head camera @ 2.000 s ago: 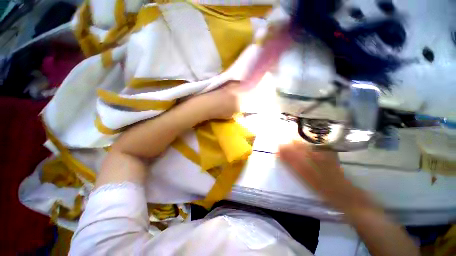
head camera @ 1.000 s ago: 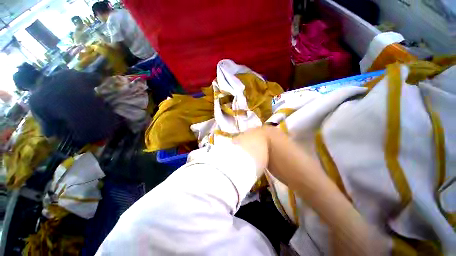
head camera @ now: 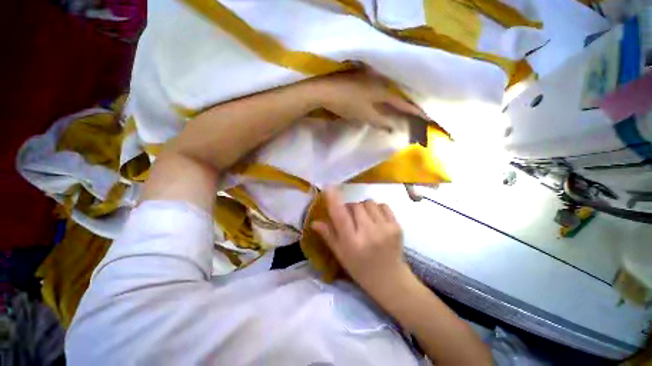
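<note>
White fabric with mustard-yellow strips [head camera: 243, 68] is spread over the left and middle of the view. My left hand [head camera: 361, 100] lies on it, fingers pointing toward the bright lamp glow; whether they pinch cloth is unclear. A mustard-yellow piece [head camera: 411, 166] lies flat in the glow beside that hand. My right hand [head camera: 368, 236] is at the near edge of the cloth, thumb and finger closed on a hanging mustard-yellow part [head camera: 317, 239]. The sewing machine [head camera: 565, 129] stands at the right; glare hides its needle area.
Yellow-green snips [head camera: 576, 223] lie by the machine head. A small tan piece [head camera: 632, 287] is on the bed at the right. The grey-edged table front [head camera: 500, 304] curves below. More yellow-and-white cloth [head camera: 86, 154] is piled at the left, with dark red cloth [head camera: 53, 78] beyond.
The view has swung from the cloth pile and blue bin back to the machine. Both hands are now on the cloth at the table, with the right hand on its near edge.
</note>
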